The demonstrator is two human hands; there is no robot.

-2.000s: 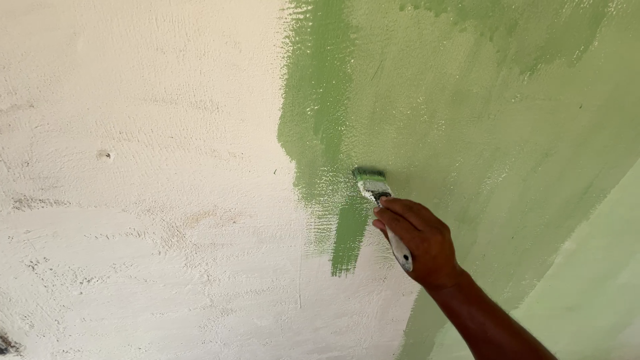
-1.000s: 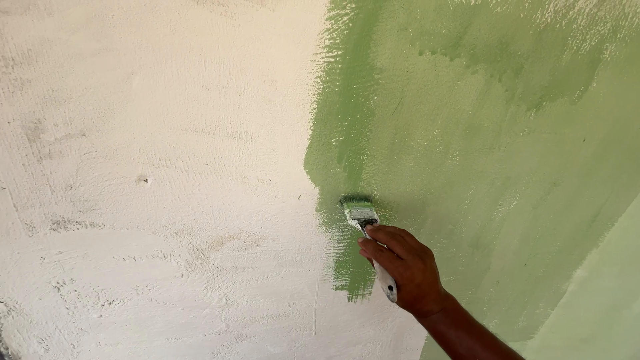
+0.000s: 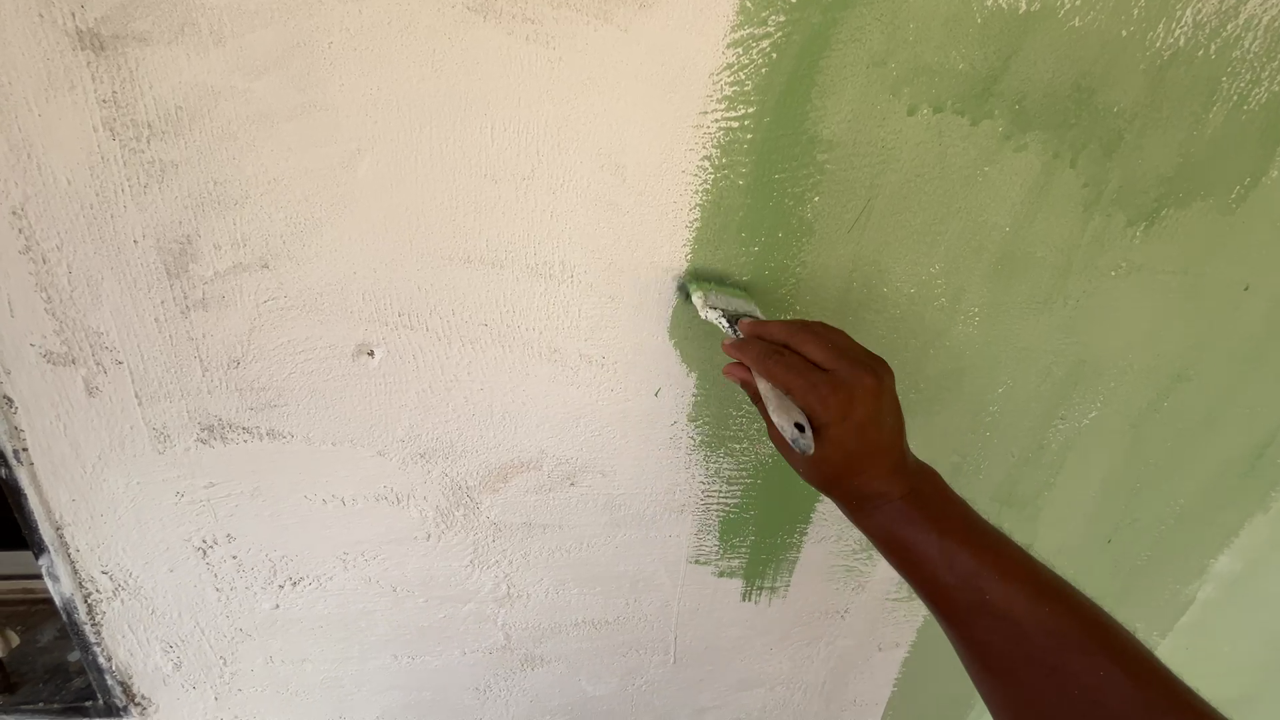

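Note:
My right hand (image 3: 825,400) grips a paintbrush (image 3: 783,410) with a pale handle that has a hole near its end. Green paint coats the bristles, which press on the wall at the left edge of a green painted area (image 3: 1000,300). Whitish paint marks the ferrule. Below the brush, the darker green strip (image 3: 765,530) ends in a ragged lower edge over the off-white wall (image 3: 450,300). My left hand is out of view.
The off-white plaster is rough, with a small hole (image 3: 370,353) at left of centre. At the lower left, a dark-edged opening (image 3: 50,600) borders the wall. A lighter green patch (image 3: 1230,600) lies at the lower right.
The brush in my right hand has moved up the green strip to its left edge. The view has shifted left, bringing in the dark-edged opening.

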